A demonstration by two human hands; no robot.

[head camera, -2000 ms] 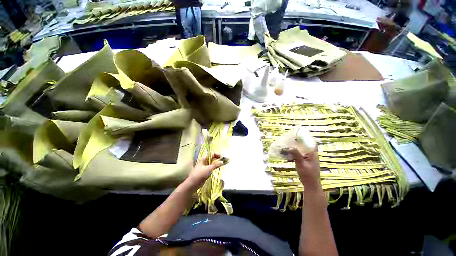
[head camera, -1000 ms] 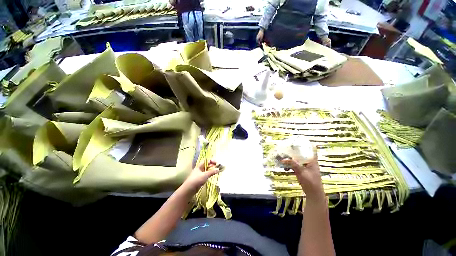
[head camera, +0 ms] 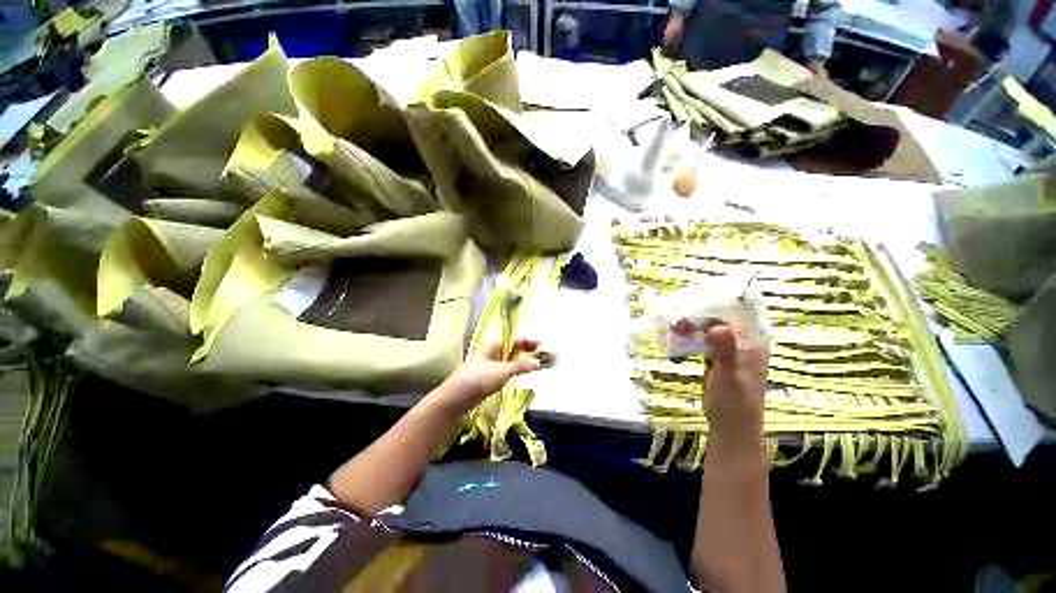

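Note:
My right hand (head camera: 737,368) is shut on a white translucent glue bottle (head camera: 720,322) with a reddish mark, held above the laid-out straps (head camera: 811,336). These yellow strips lie in a grid, their ends hanging over the table edge. My left hand (head camera: 496,373) is over the strap bundle (head camera: 500,400) beside the bag bodies, thumb and fingertips close together; whether a strap is between them is too small to tell. A dark navy lump (head camera: 578,272) lies near the top of the bundle.
Khaki bag bodies (head camera: 347,368) with yellow insides are heaped at left. A white container (head camera: 631,168) and orange-brown bottle (head camera: 684,181) stand beyond the straps. Folded bag pieces (head camera: 764,110) lie on a brown sheet (head camera: 915,145). A short strap bundle (head camera: 967,295) is at right. A person stands across the table.
The view has shifted, so the table sits higher in the picture. The bottle has turned and its reddish mark now shows. My left hand stays by the strap bundle. The person across has moved.

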